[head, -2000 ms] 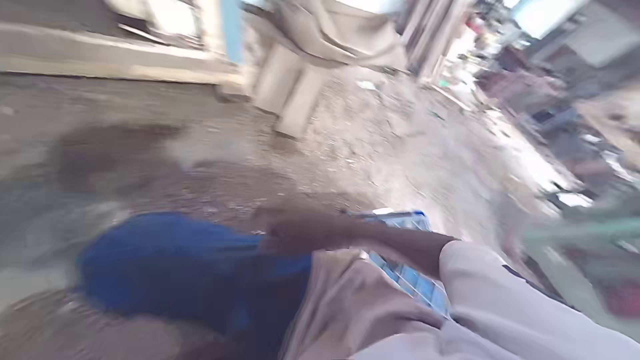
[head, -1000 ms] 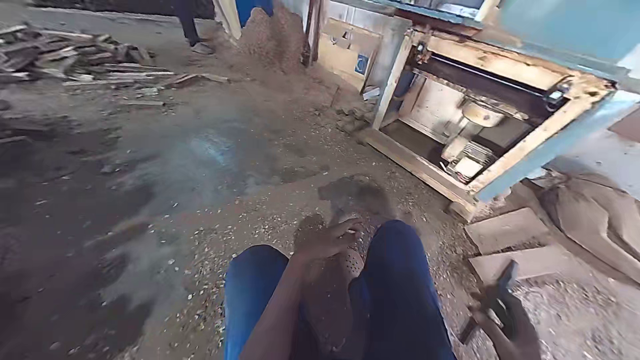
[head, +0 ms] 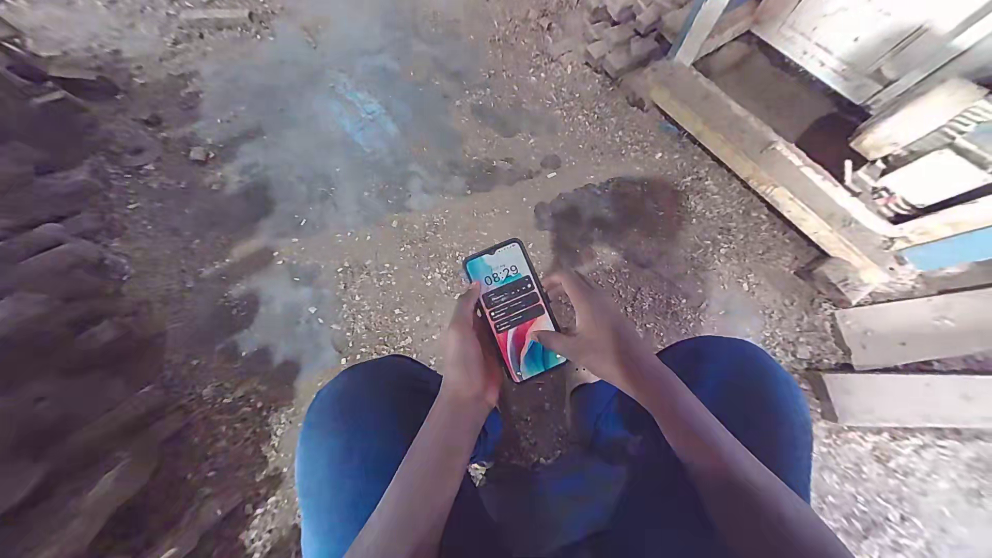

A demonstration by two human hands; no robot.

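A smartphone (head: pixel 518 310) with its screen lit is held upright between my two hands, above the ground and between my knees. My left hand (head: pixel 470 353) grips its left edge, the thumb along the side and the fingers hidden behind it. My right hand (head: pixel 593 329) is at the phone's right side, its thumb over the lower screen and its fingers at the right edge. Both knees in blue trousers (head: pixel 364 434) are bent on either side.
A wooden machine frame (head: pixel 775 163) with a motor (head: pixel 930 170) inside stands at the upper right. Two boards (head: pixel 914 325) lie below it on the right. Wood chips cover the ground (head: pixel 403 287), with scrap pieces (head: pixel 54 256) at the left and a dark patch (head: pixel 620 217) ahead.
The dark object in my right hand at the lower right one second ago is now a phone between both hands, its screen facing me. The view has tilted further down.
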